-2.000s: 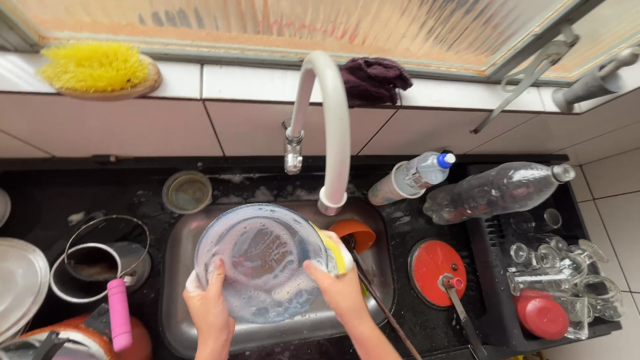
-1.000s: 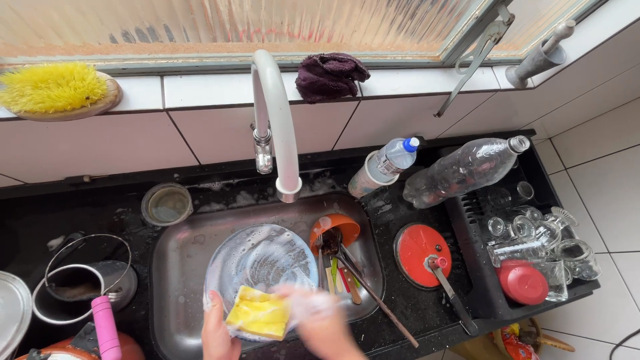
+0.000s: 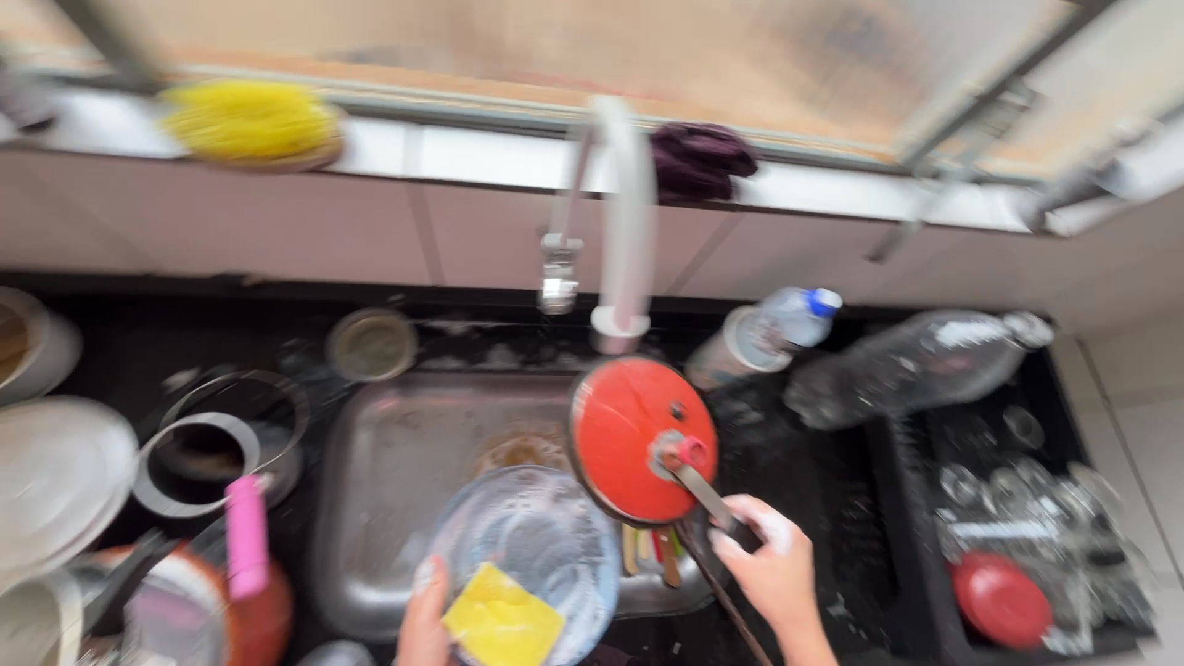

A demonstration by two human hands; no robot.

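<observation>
My left hand [image 3: 425, 615] grips the rim of a clear bowl [image 3: 527, 518] with suds on it, low over the steel sink [image 3: 379, 490]. A yellow sponge [image 3: 505, 618] lies in the bowl beside my left fingers. My right hand [image 3: 763, 546] is closed on the dark handle of a red pressure cooker lid [image 3: 638, 435], which is raised over the sink's right side, below the white faucet spout [image 3: 629, 213]. Utensils [image 3: 668, 555] with coloured handles show partly beneath the lid. The view is blurred.
Left of the sink stand a pot with a pink handle [image 3: 246, 536], white plates [image 3: 60, 481] and a small round container [image 3: 372, 344]. To the right are a blue-capped bottle [image 3: 786, 324], a large plastic bottle [image 3: 916, 365] and a black rack [image 3: 916, 555] of glassware.
My right hand has left the bowl and sponge and taken hold of the red lid, which lay on the counter right of the sink. The lid is now over the sink.
</observation>
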